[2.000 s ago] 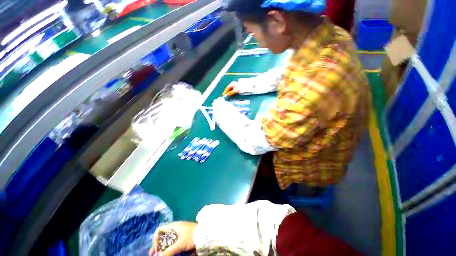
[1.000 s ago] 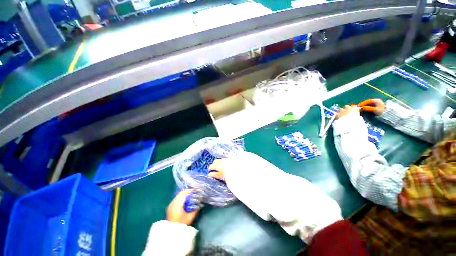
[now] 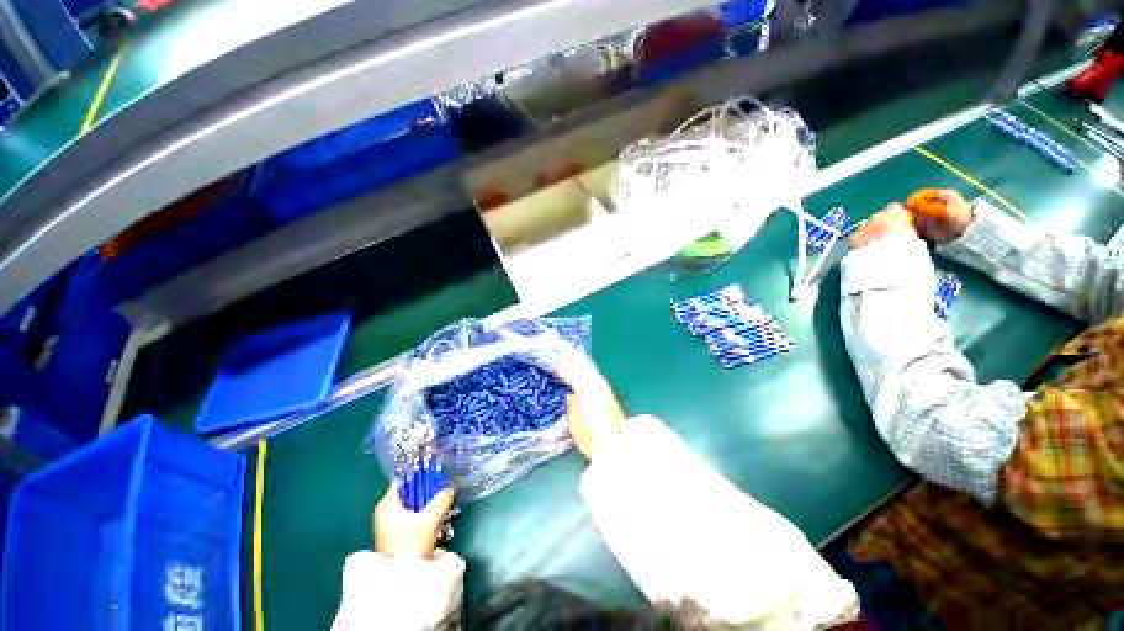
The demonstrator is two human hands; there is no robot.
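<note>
A crumpled clear plastic bag [image 3: 487, 462] lies open on the green bench in front of me, full of short blue sleeves [image 3: 499, 401]. My left hand [image 3: 409, 520] holds an upright bundle of blue wire leads [image 3: 422, 478] with silvery tips, at the bag's front left. My right hand [image 3: 594, 413] is at the bag's right edge, with its fingertips at the opening beside the sleeves. Whether it grips the bag or a sleeve cannot be told. Finished leads [image 3: 733, 327] lie in flat blue-and-white groups to the right of the bag.
A blue crate [image 3: 123, 530] stands at far left, with a blue tray [image 3: 274, 372] behind it. A cream parts box [image 3: 549, 234] and a bag of white tubing [image 3: 715, 173] are at the back. A neighbour's sleeved arms [image 3: 906, 358] work at the right. A metal rail [image 3: 370, 86] crosses above.
The view has shifted slightly since a second ago. My right hand has moved from inside the bag's opening to its right edge, and the opening is wider. My left hand's bundle now stands upright.
</note>
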